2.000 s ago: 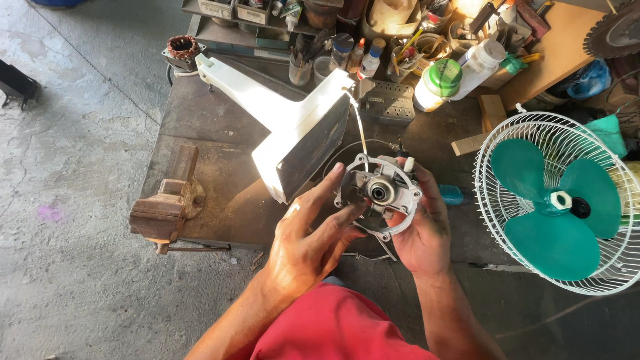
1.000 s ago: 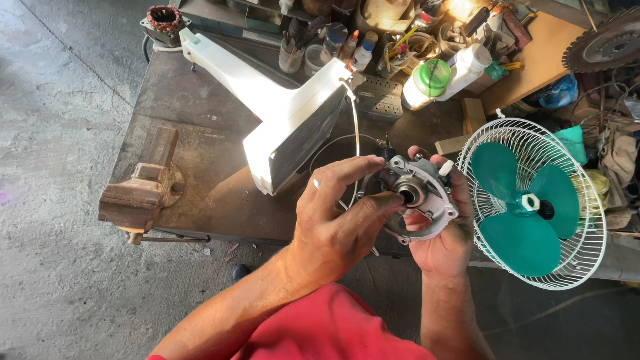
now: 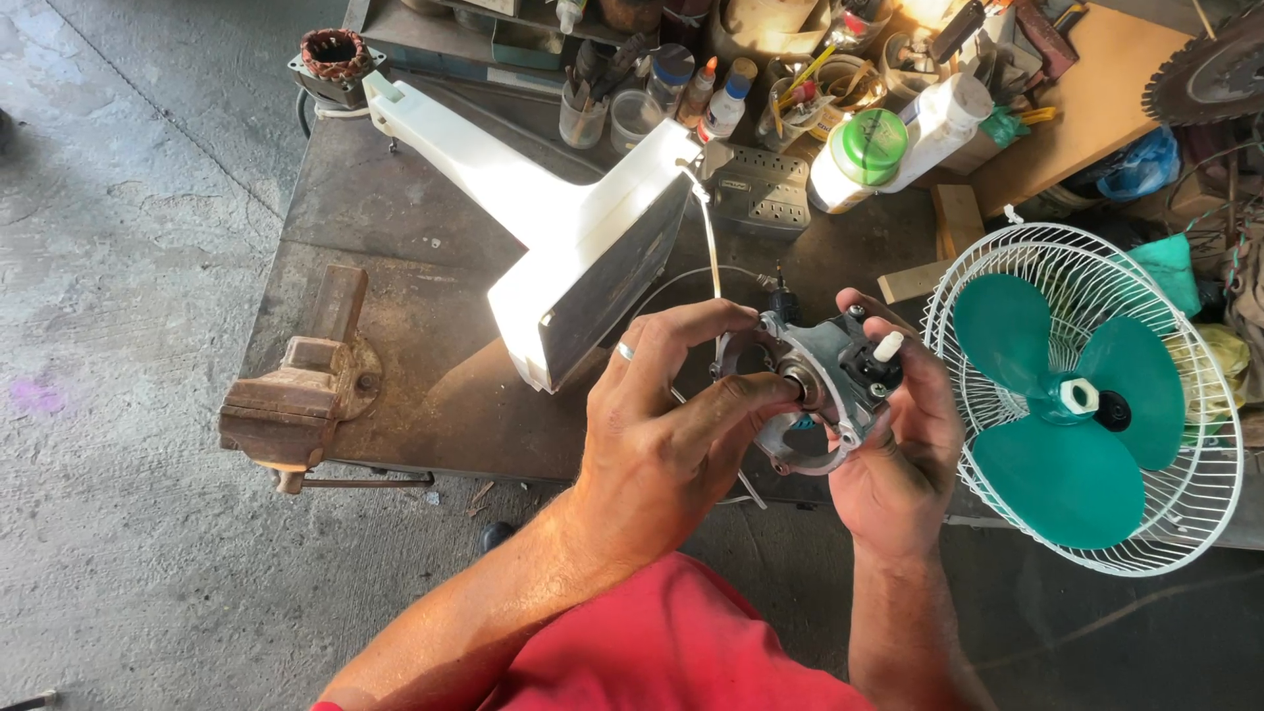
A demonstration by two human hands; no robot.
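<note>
My right hand [image 3: 904, 444] grips the right side of a metal motor end housing [image 3: 839, 395], which is tilted above the bench's front edge. A black gearbox part with a white knob [image 3: 889, 346] sits on the housing's right side. My left hand [image 3: 671, 425], with a ring on one finger, has its index finger at the housing's upper rim and other fingertips at the round central bearing seat [image 3: 800, 380]. Whether a small part is pinched there is hidden. Behind the hands, a white plastic fan stand [image 3: 553, 212] lies on the bench with its cord running down past the housing.
A rusty bench vise [image 3: 306, 395] is at the bench's left front edge. On the right is a fan grille with teal blades [image 3: 1066, 395]. A stator with copper windings [image 3: 336, 59], a power strip [image 3: 755, 188], bottles and a green-lidded jar [image 3: 864, 153] stand along the back.
My left hand's fingers have moved from the housing's open face to its centre and upper rim. The housing has been turned, so its face points more to the left.
</note>
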